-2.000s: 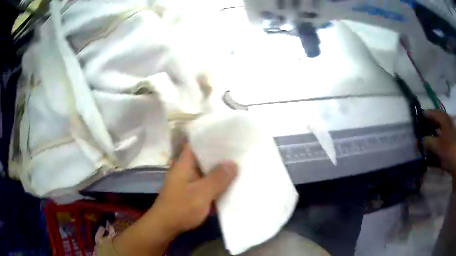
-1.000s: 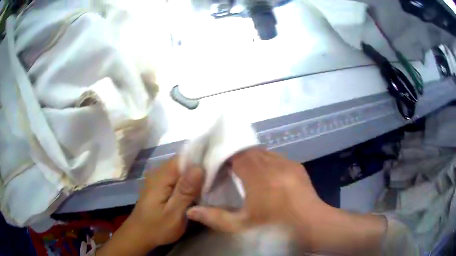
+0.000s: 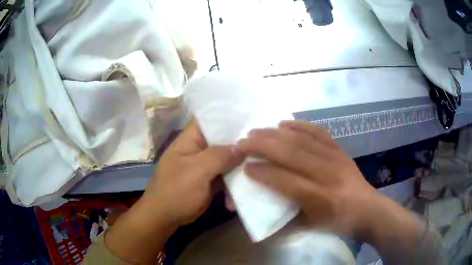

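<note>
A small white cut piece (image 3: 225,111) is held in front of the table's front edge, its upper end over the machine bed. My left hand (image 3: 181,171) pinches its left side, thumb on top. My right hand (image 3: 315,181), slightly blurred, lies over the middle and right of the piece with fingers bent; its fingertips touch the cloth near my left thumb. The lower end of the piece shows below my fingers. The off-white garment (image 3: 103,103) lies heaped on the left of the table, with tan stitched edges.
A grey ruler band (image 3: 372,124) runs along the table front. A dark cylinder (image 3: 319,11) stands at the top. Black scissors (image 3: 444,106) lie at the right, partly under grey-white cloth (image 3: 432,57). A red basket (image 3: 62,233) is below left; a cloth heap (image 3: 450,191) is lower right.
My right hand has come from the scissors to the white piece. The piece, bunched a second ago, is now flatter between both hands. Cloth at the right now partly covers the scissors.
</note>
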